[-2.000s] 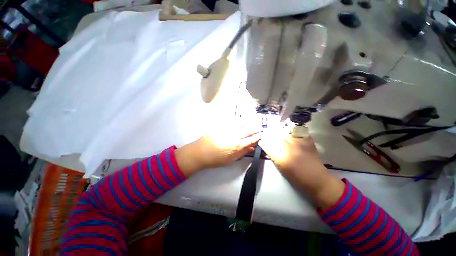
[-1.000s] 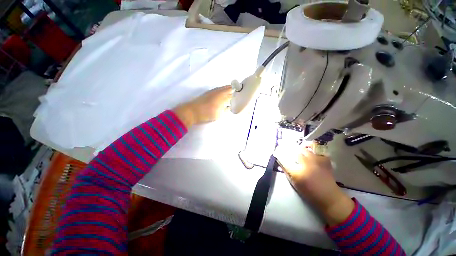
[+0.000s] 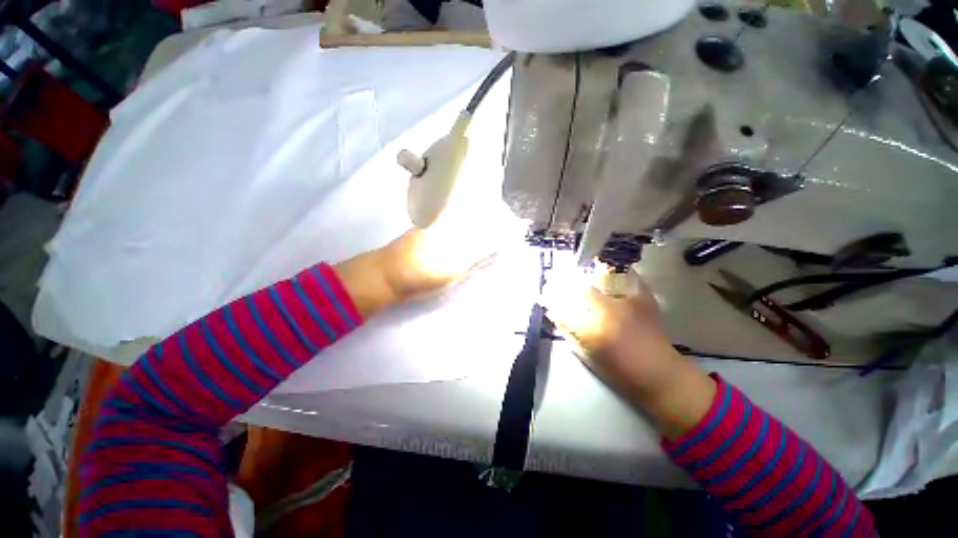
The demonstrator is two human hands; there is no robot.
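Observation:
The dark strip [image 3: 517,405] runs from the brightly lit needle area [image 3: 548,252] down over the table's front edge. The white fabric panel [image 3: 242,179] lies left of the needle, with a faint stitched rectangle on it. My left hand [image 3: 420,265] lies flat on the white fabric beneath the lamp, its fingertips washed out by glare. My right hand [image 3: 620,331] is at the strip's upper end, just right of and below the presser foot. Glare hides its fingertips, so I cannot tell whether they grip the strip.
The sewing machine head [image 3: 735,137] fills the upper right. The lamp [image 3: 439,179] hangs above my left hand. Dark red-handled snips [image 3: 790,326] and black-handled tools [image 3: 840,278] lie right of the needle. A white roll [image 3: 588,21] is on top. Crinkled plastic [image 3: 914,420] lies at right.
The view has shifted, so the machine appears further left and higher. My left hand has moved closer to the needle, below the lamp. My right hand stays beside the needle.

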